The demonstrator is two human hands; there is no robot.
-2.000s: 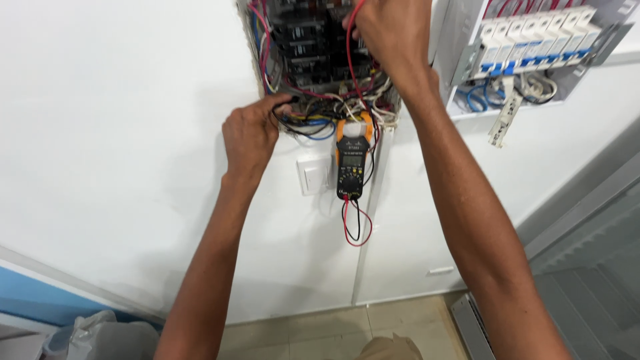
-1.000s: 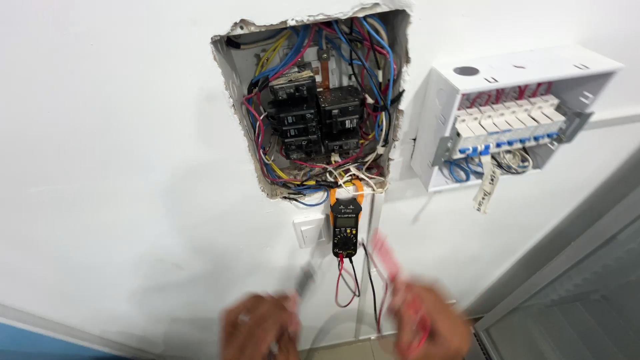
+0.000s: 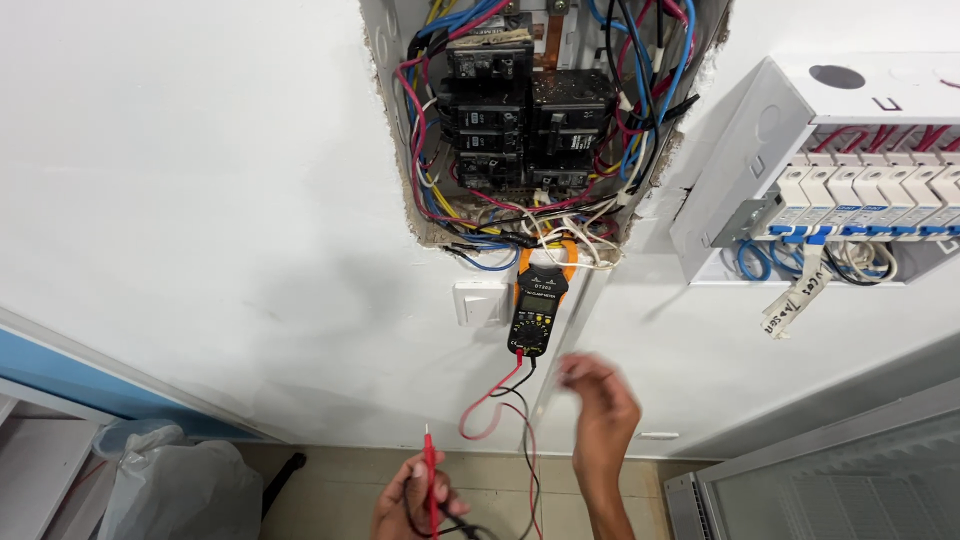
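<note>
An orange and black clamp meter (image 3: 538, 304) hangs by its jaw among wires at the lower edge of an open wall panel with black circuit breakers (image 3: 491, 120). Red and black test leads (image 3: 531, 442) run down from its base. My left hand (image 3: 420, 495), low in the view, holds the red test probe (image 3: 430, 480) with its tip upward; a black lead lies in the same hand. My right hand (image 3: 604, 405), blurred, is raised below and right of the meter, its fingers bent; whether anything is between them cannot be told.
A white wall switch (image 3: 481, 304) sits left of the meter. At right, an open white breaker box (image 3: 757, 150) holds white breakers, with a marked tape strip (image 3: 799, 296) hanging below. A plastic bag (image 3: 180, 487) stands lower left, and a glass-fronted unit (image 3: 847, 465) lower right.
Both hands were at the panel's wires two seconds ago and are now below it. The right hand has risen since one second ago. The red probe now shows clearly in the left hand.
</note>
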